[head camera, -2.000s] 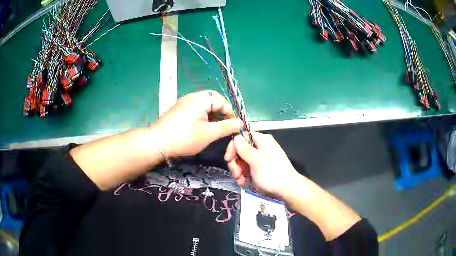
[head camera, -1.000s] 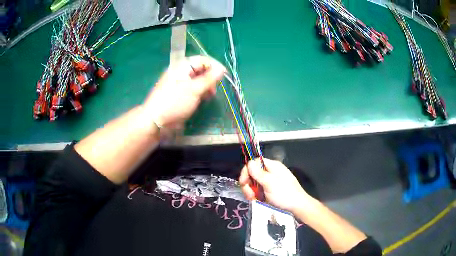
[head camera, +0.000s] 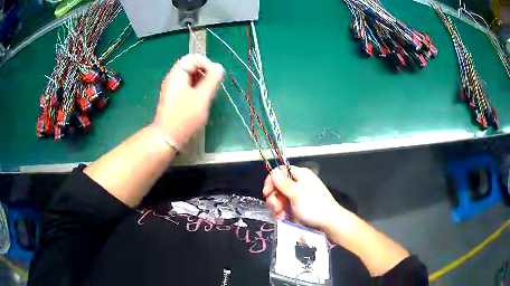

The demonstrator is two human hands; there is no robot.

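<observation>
My right hand [head camera: 299,195] is closed on the lower end of a harness of thin wires [head camera: 263,106], at the bench's front edge. The wires fan out upward in red, white, blue, yellow and black. The connector end is hidden in the hand. My left hand [head camera: 193,84] is raised in front of the grey-white machine [head camera: 232,11], with fingertips pinched on a wire that runs down to the right hand. A thin wire shows at the machine's black round opening [head camera: 189,5], above the left hand.
A pile of harnesses with red connectors [head camera: 78,95] lies on the green bench at the left. Another pile [head camera: 394,39] lies right of the machine, and a narrow bundle [head camera: 472,89] farther right. A blue stool [head camera: 453,187] stands on the floor at the right.
My left hand has moved away from the right hand, up and left toward the machine. My right hand has moved slightly down and right since the first frame. The wires are more spread.
</observation>
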